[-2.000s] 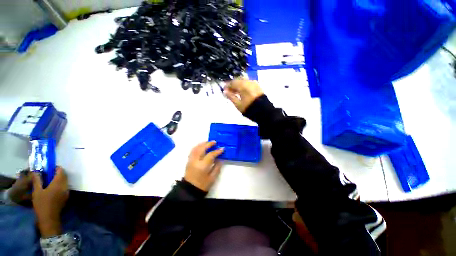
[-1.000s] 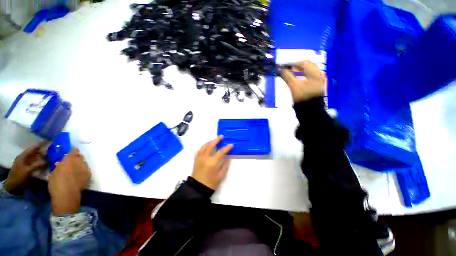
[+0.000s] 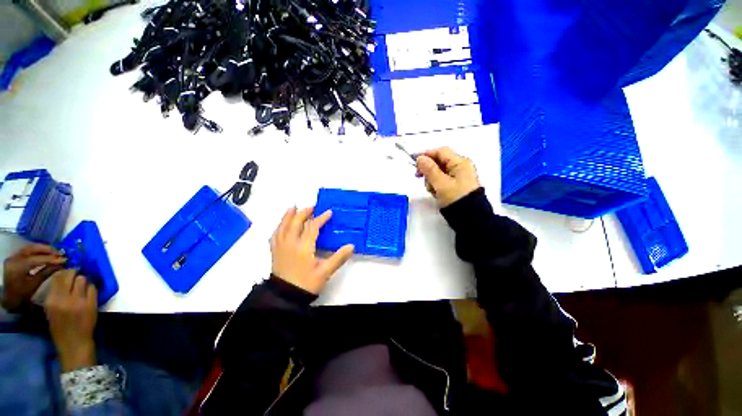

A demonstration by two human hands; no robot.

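An empty blue insert tray (image 3: 386, 223) lies flat on the table in front of me, its textured patch on the right. My left hand (image 3: 303, 250) holds its left side, fingertips on the upper left part and thumb at the lower edge. My right hand (image 3: 450, 176) is above the table, up and right of the tray, and pinches a thin dark piece of cable with a connector tip (image 3: 404, 152) pointing up-left. The rest of that cable is hidden by the fingers. A loaded tray (image 3: 198, 239) lies left, two connectors across it and a black coil beyond its upper corner.
A black cable pile (image 3: 256, 61) lies at the back. Blue printed cards (image 3: 434, 104) lie beside a tall stack of nested trays (image 3: 569, 146). A single tray (image 3: 653, 227) lies right. A neighbour's hands (image 3: 61, 292) hold a tray at far left, near stacked boxes (image 3: 31, 203).
My right hand went from the cable pile to over the printed cards, then back down nearer the tray with a connector. The tray stays under my left hand. The camera view has shifted.
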